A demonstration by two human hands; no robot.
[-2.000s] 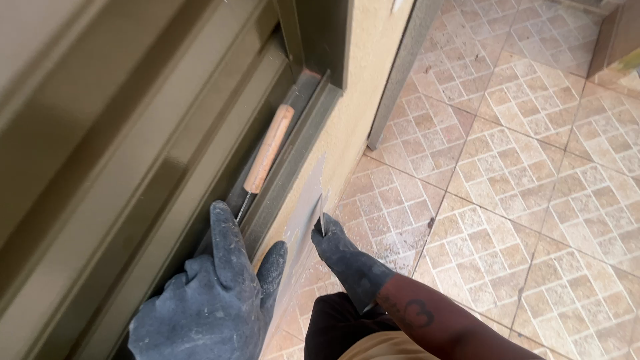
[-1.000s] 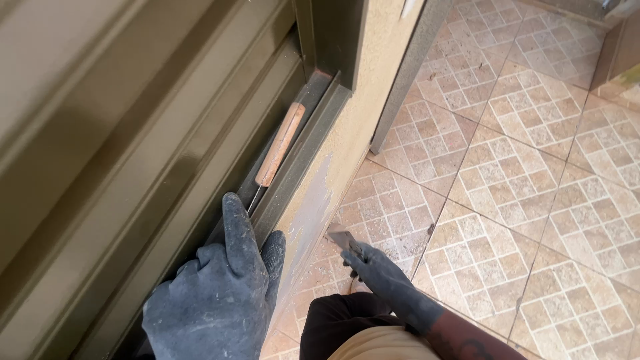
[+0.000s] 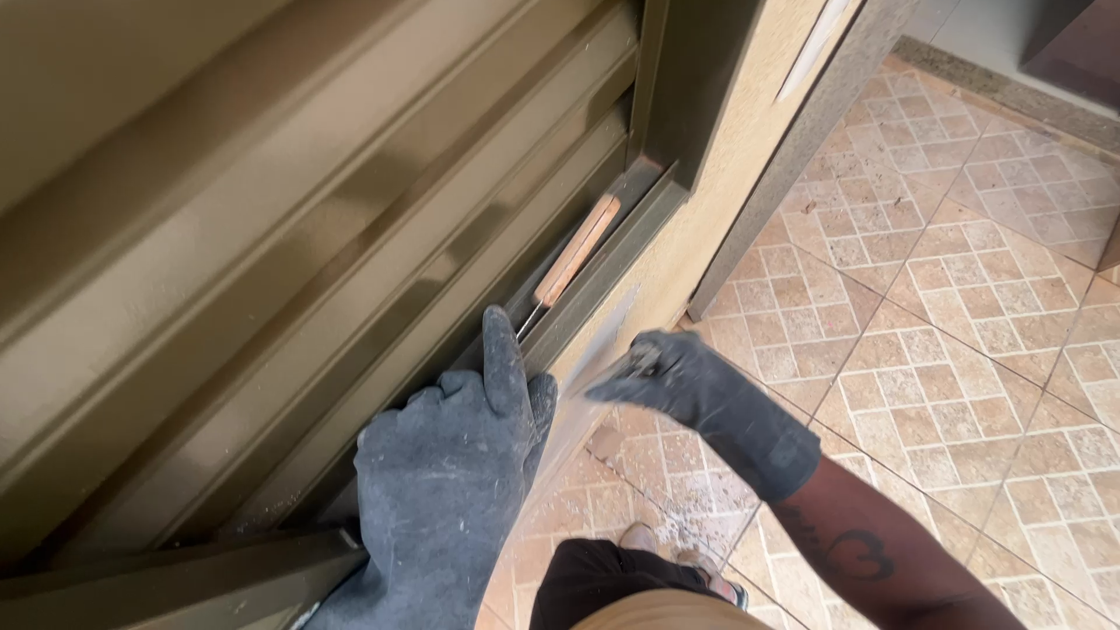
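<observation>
My left hand (image 3: 446, 472), in a dusty dark rubber glove, rests on the metal window frame, with its index finger stretched along the sill and its thumb over the edge. Just beyond that fingertip, a tool with a wooden handle (image 3: 577, 251) lies in the sill channel; my hand hides much of its metal part. My right hand (image 3: 669, 376), gloved alike, grips a flat scraper blade (image 3: 619, 366), blurred by motion, against the grey patch (image 3: 604, 341) on the yellow wall below the sill.
Brown metal louvres (image 3: 350, 219) fill the left side. Right of the yellow wall (image 3: 709, 210) stands a grey stone edging (image 3: 787, 166). White crumbs and dust (image 3: 700, 516) lie on the patterned floor tiles (image 3: 927, 350), near my feet (image 3: 643, 535).
My right hand has risen from lower down, away from the wall, to the grey patch, with the blade still in it. The left hand stays on the sill.
</observation>
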